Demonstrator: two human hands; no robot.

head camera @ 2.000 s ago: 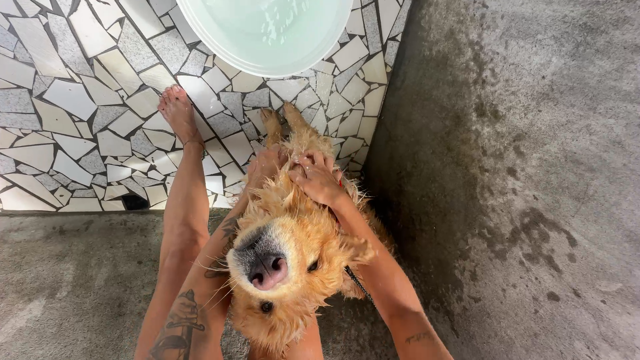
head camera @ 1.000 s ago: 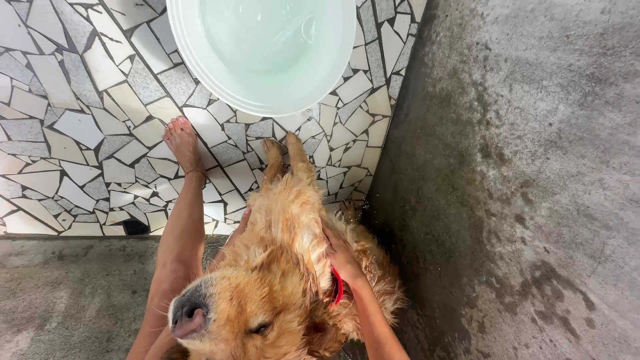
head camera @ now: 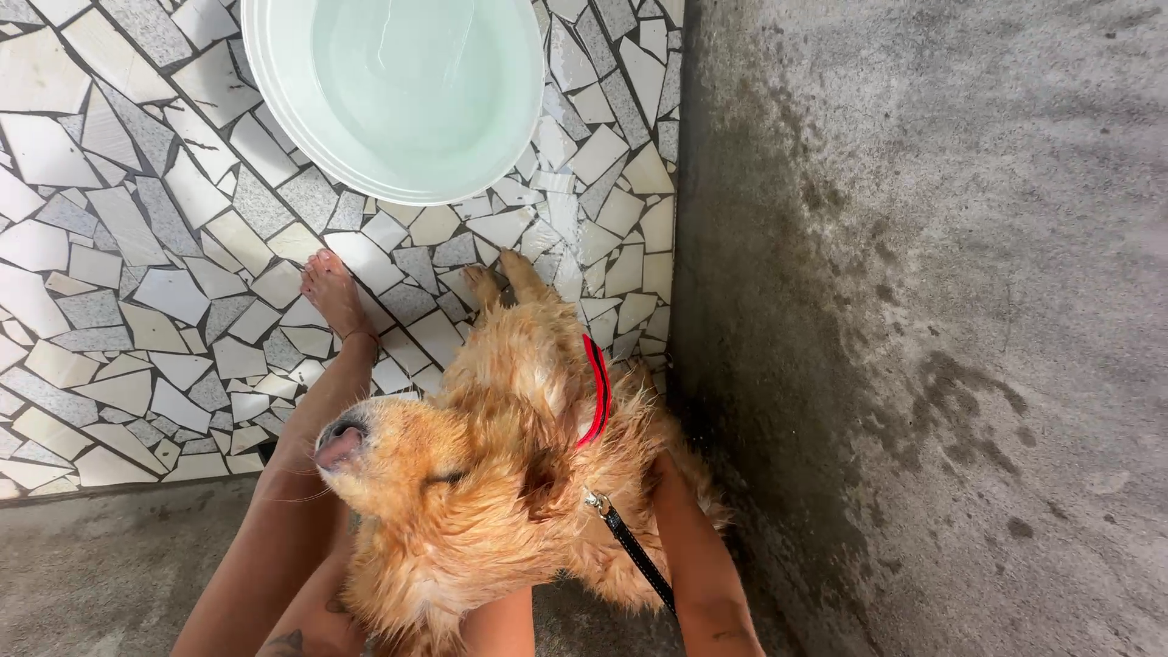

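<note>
A wet golden-furred dog sits between my legs, its head turned to the left with the muzzle raised and the eye that shows closed. Around its chest runs a red harness strap, and a black leash hangs from a metal clip near the neck. My right forearm reaches down along the dog's right-hand side in the picture; the hand itself is buried in or hidden by the fur. Behind the dog's head and body my left hand is hidden, with only the tattooed forearm partly showing at the bottom.
A round white tub of water stands on the broken-tile mosaic floor ahead. My bare foot rests on the tiles at the left. A rough concrete wall with damp patches rises close on the right.
Both hands were on the dog's chest and neck at first; now they are out of sight. The dog's head has turned left, and the red strap and leash have come into fuller view.
</note>
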